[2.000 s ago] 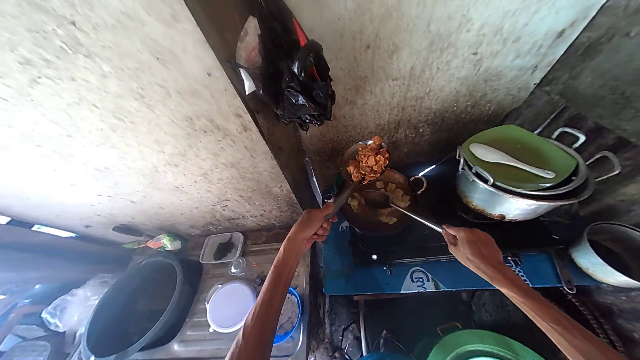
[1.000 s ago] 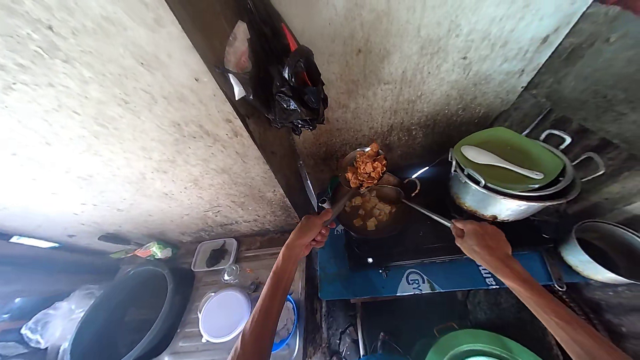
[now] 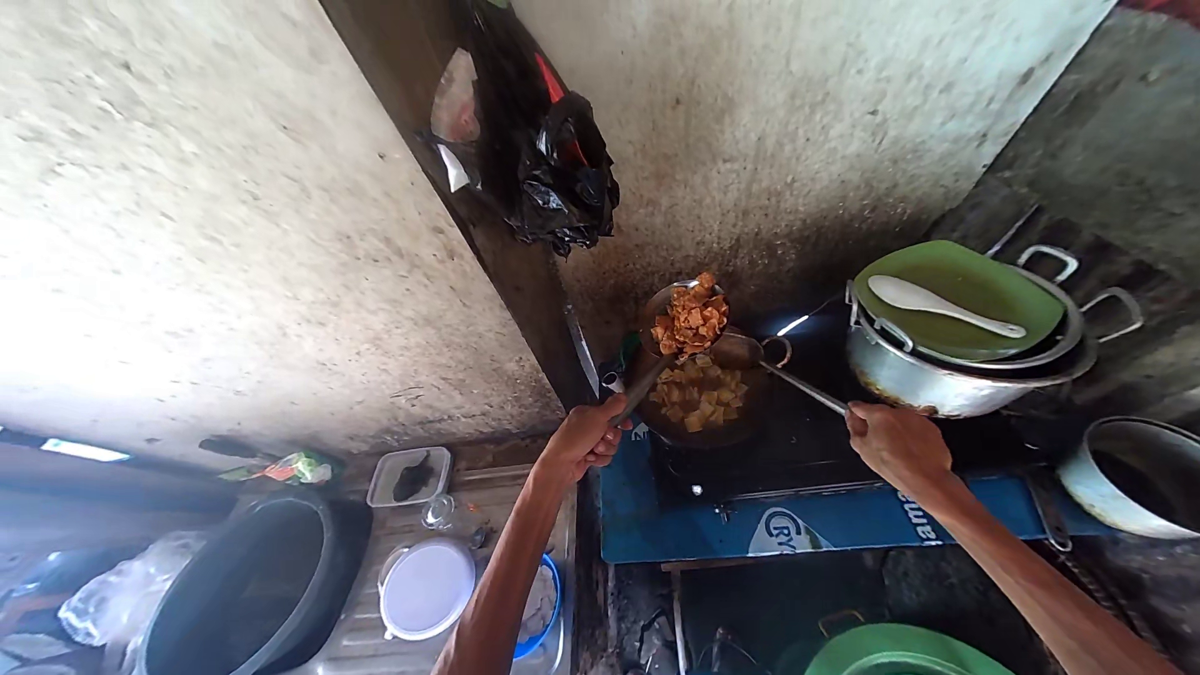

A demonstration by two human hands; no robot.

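My left hand (image 3: 583,439) grips the handle of a skimmer (image 3: 656,302) heaped with browned fried pieces (image 3: 692,317), held over the far side of a wok (image 3: 741,427). Paler square pieces (image 3: 698,394) lie in the oil in the wok, which sits on a black stove (image 3: 797,459). Closed around the metal handle of a ladle (image 3: 736,351) is my right hand (image 3: 900,450); the ladle's bowl is at the wok's far right part, close beside the skimmer.
Right of the wok, stacked pots (image 3: 937,380) carry a green tray (image 3: 966,272) and white rice spoon (image 3: 942,305). Another pot (image 3: 1083,478) stands at far right. A knife (image 3: 581,352) is by the wall post; black plastic bags (image 3: 562,178) hang above. A dark tub (image 3: 337,553) and lidded container (image 3: 427,589) stand left.
The ladle has moved from among the pale pieces to the wok's far right part. The skimmer with the browned pieces stays raised over the far side.
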